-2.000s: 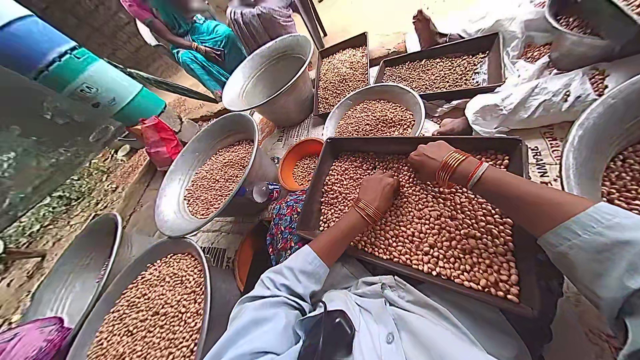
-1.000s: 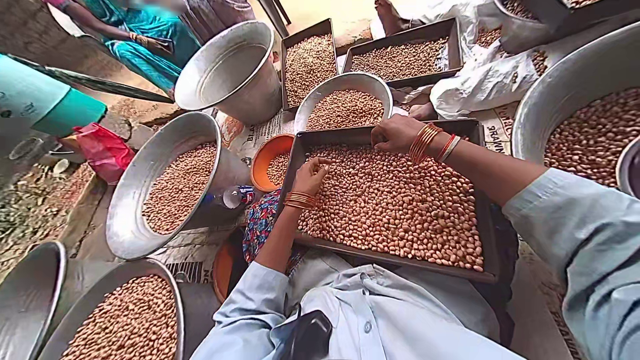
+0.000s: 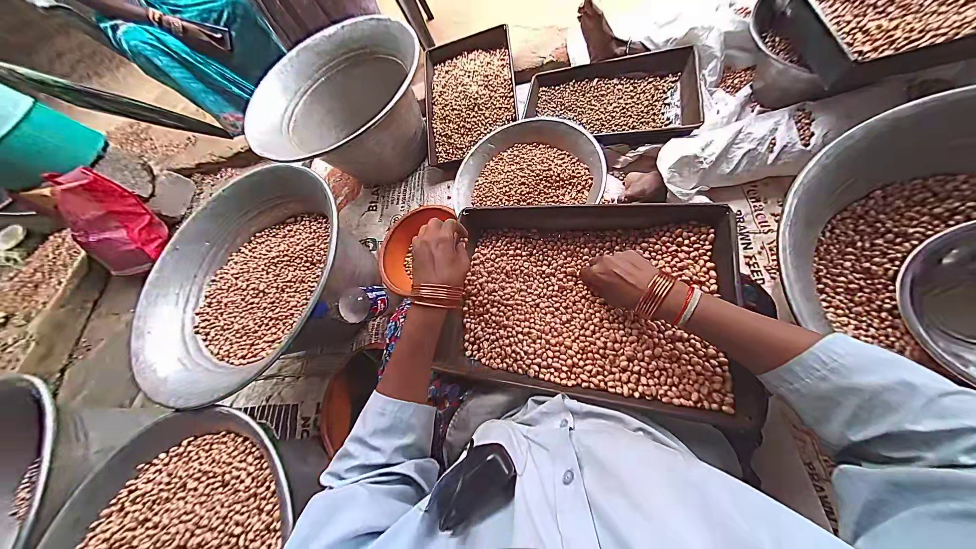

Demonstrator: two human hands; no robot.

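A dark rectangular metal tray [image 3: 598, 218] filled with brown nuts or seeds [image 3: 564, 335] rests across my lap. My left hand [image 3: 440, 255], fingers curled, is over the tray's left edge beside an orange plastic bowl [image 3: 395, 252]; whether it holds anything is hidden. My right hand [image 3: 621, 278] is in the middle of the tray, its fingertips down among the nuts, and I cannot tell if any are pinched. Some nuts lie in the orange bowl. Behind the tray stands a round metal basin [image 3: 595, 145] of the same nuts.
Large metal basins [image 3: 164, 320] of nuts stand at left and right [image 3: 797, 191]. A deep metal pot [image 3: 404, 130], more trays [image 3: 695, 91] and white plastic sacks [image 3: 686, 160] are farther back. A plastic bottle [image 3: 358, 305] lies by the orange bowl. Another person [image 3: 183, 46] sits at upper left.
My left hand has moved from over the nuts to the tray's left edge by the orange bowl. My right hand has come from the tray's far edge toward its middle.
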